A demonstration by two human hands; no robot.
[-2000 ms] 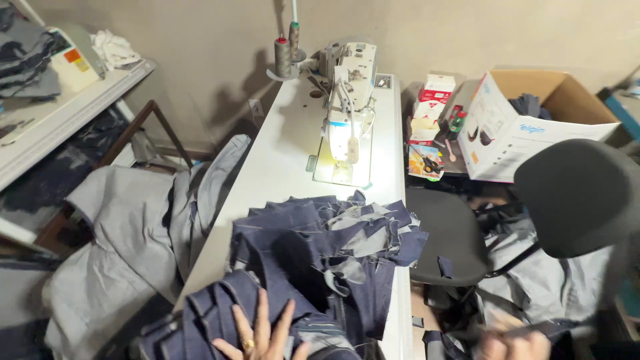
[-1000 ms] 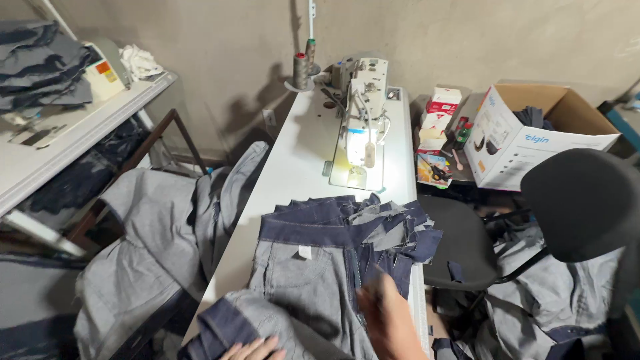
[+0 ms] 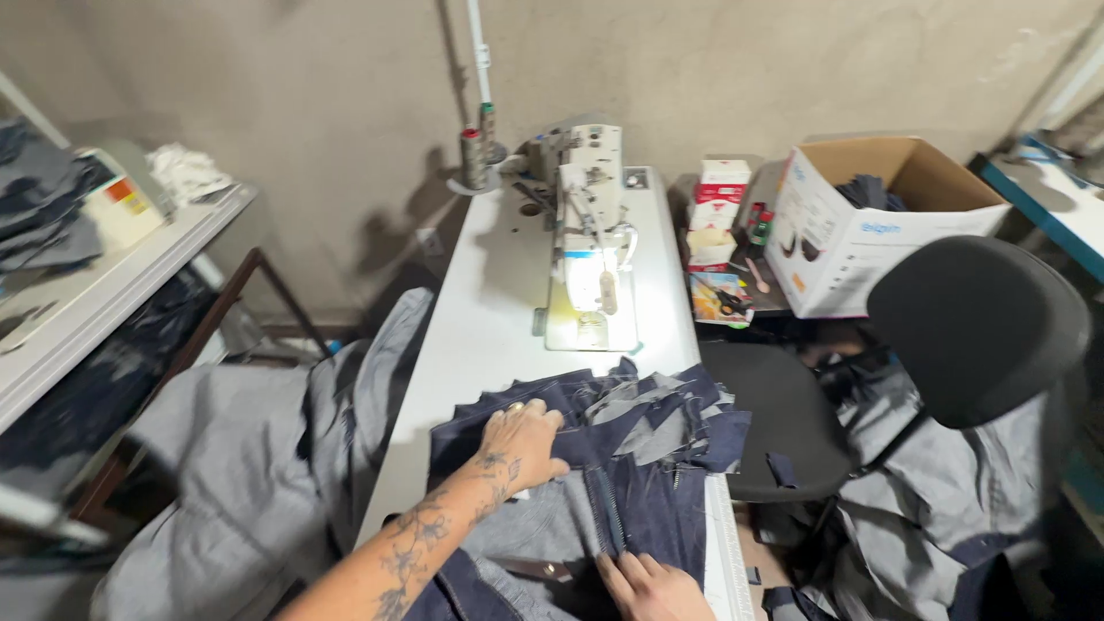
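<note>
A stack of dark blue denim trousers (image 3: 664,509) lies on the near part of a white sewing table (image 3: 483,302), its frayed waistband ends fanned to the right. On the waistband rests my left hand (image 3: 523,435), fingers spread over the cloth. My right hand (image 3: 653,586) lies lower, its fingertips on the denim beside an open metal zipper (image 3: 611,509). Scissors or thread snips (image 3: 548,569) show partly by that hand; I cannot tell whether it holds them. Beyond the stack stands an industrial sewing machine (image 3: 591,216) with its lamp lit.
Thread cones (image 3: 473,159) stand at the table's back left. Grey denim (image 3: 224,483) hangs over a frame at left. A black office chair (image 3: 975,332) is at right, before a cardboard box (image 3: 906,224) and small cartons (image 3: 718,207). More denim (image 3: 940,483) is heaped below the chair.
My left hand has moved up from the lower edge onto the waistband. My right hand is lower than a second ago. The top garment, folded over in the earliest frame, now shows its grey inner side.
</note>
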